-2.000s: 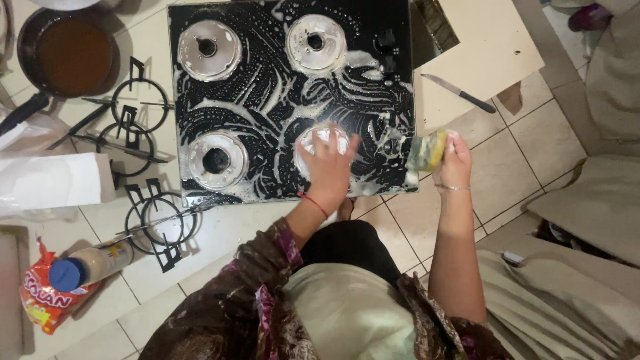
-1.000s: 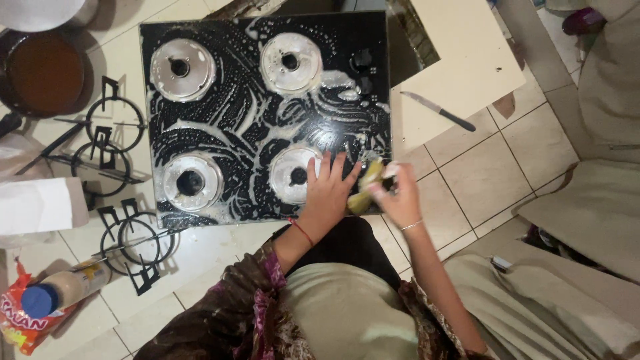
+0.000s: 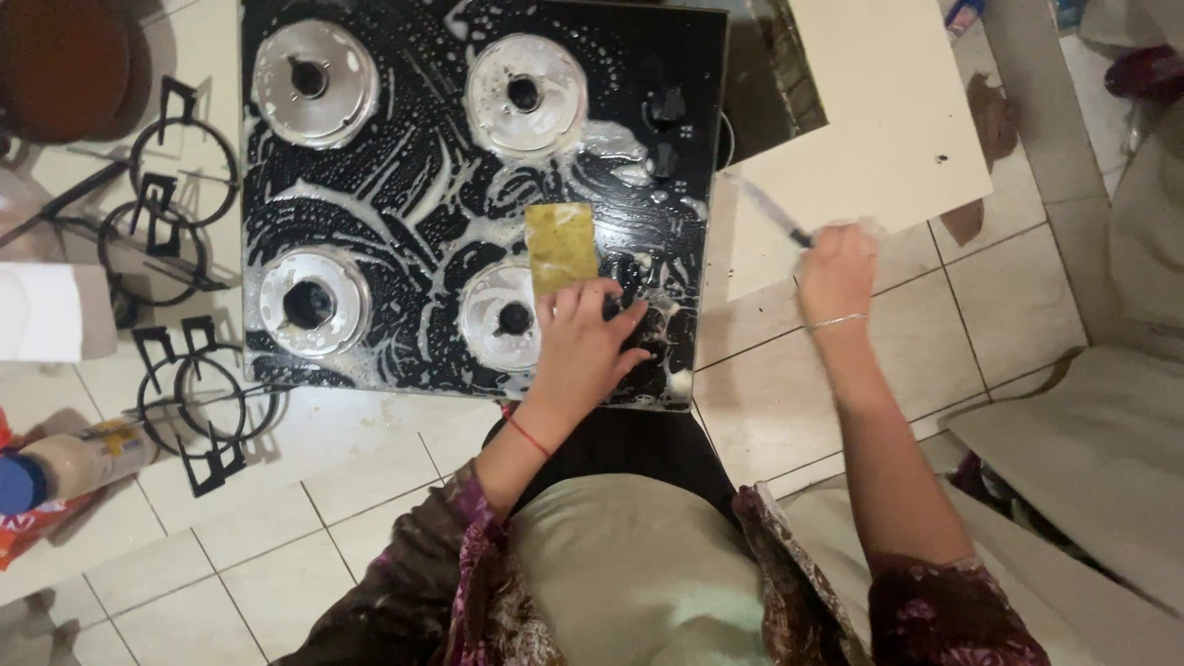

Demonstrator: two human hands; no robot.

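A black gas cooktop point(image 3: 407, 176), wet and streaked with soap suds, has four round metal burner bases and black knobs at its right side. My left hand point(image 3: 587, 338) lies on the near right part of the cooktop, fingers spread, beside the near right burner base point(image 3: 495, 319). Its fingertips touch the lower end of a yellow-green scouring sponge point(image 3: 561, 245), which lies flat on the glass. Right of the cooktop, my right hand point(image 3: 837, 273) is closed around the dark handle of a knife point(image 3: 775, 211). The blade points up and left over a cream board.
Black wire pan supports point(image 3: 192, 393) lie on the tiled surface at left. A pan of brown liquid point(image 3: 65, 69) is at the upper left. A bottle with a blue cap point(image 3: 23, 483) lies near an orange packet at lower left. The cream board point(image 3: 879, 139) extends at right.
My right hand has left the sponge, moved right and taken hold of the knife that lay on the board. The sponge now lies on the cooktop under my left fingertips.
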